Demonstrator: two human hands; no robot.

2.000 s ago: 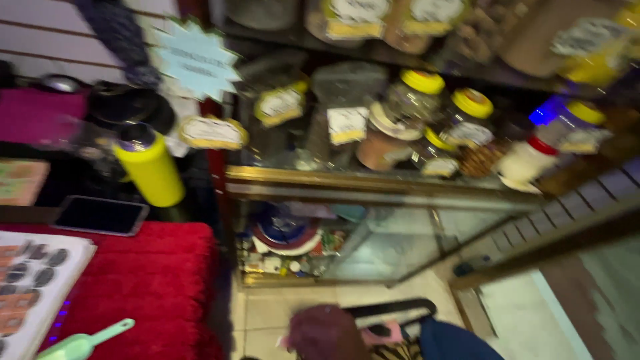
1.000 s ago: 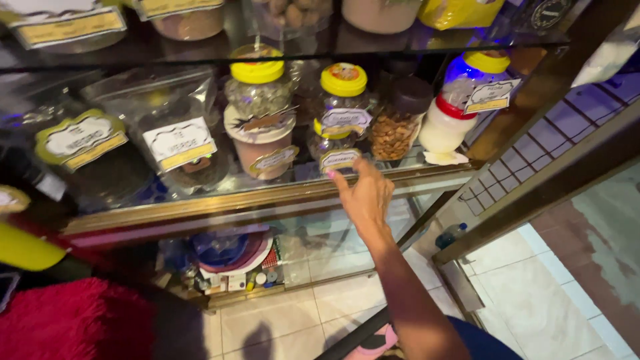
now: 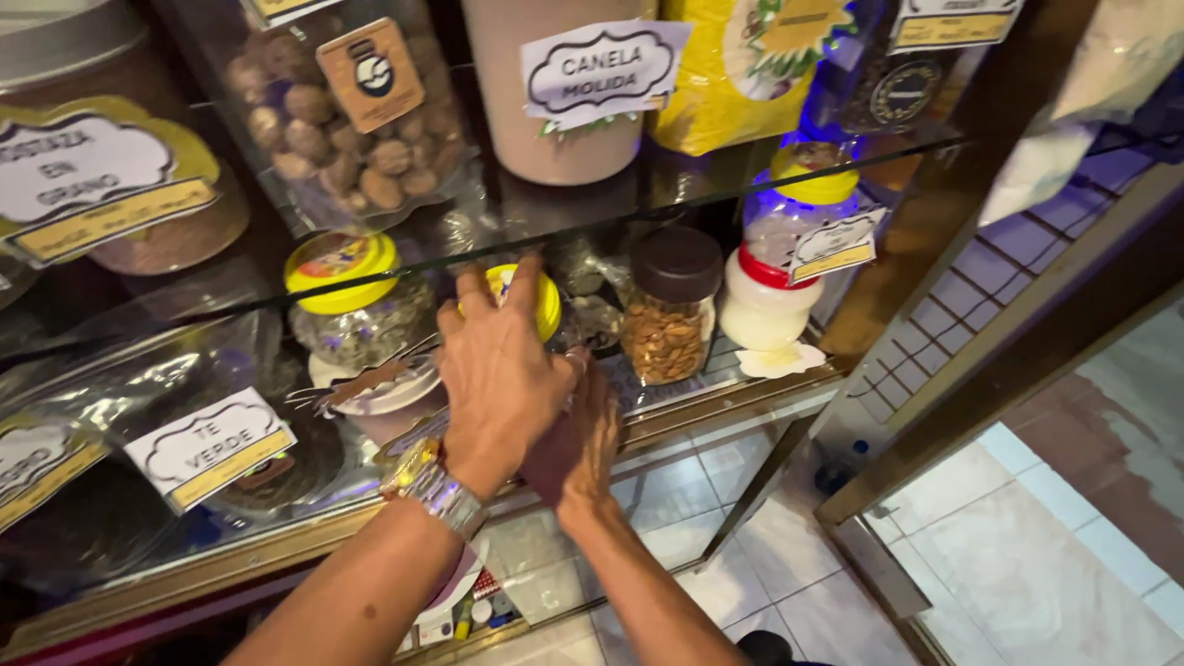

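My left hand (image 3: 504, 379), with a metal watch at the wrist, reaches over a jar with a yellow lid (image 3: 548, 301); its fingers lie on or around the lid. Just right of it and partly behind it, my right hand (image 3: 587, 435) is at the same jar's lower part, which the hands hide. A clear jar of dried herb with a yellow lid (image 3: 342, 273) stands to the left, behind a tub with a pale lid (image 3: 393, 388). On the right is a jar of almonds with a dark lid (image 3: 664, 338).
A glass shelf edge (image 3: 444, 259) runs just above my fingers. Over it stand a bag of nutmeg-like nuts (image 3: 361, 139) and a tub of ground cinnamon (image 3: 564, 102). A red-collared white jar (image 3: 763, 310) is at right, a green tea bag (image 3: 277, 481) at left. A metal frame (image 3: 999, 351) borders the cabinet.
The view has moved closer to the shelf. My right hand was alone at the small yellow-lidded jars one second ago; now my left hand is there too, over the lid.
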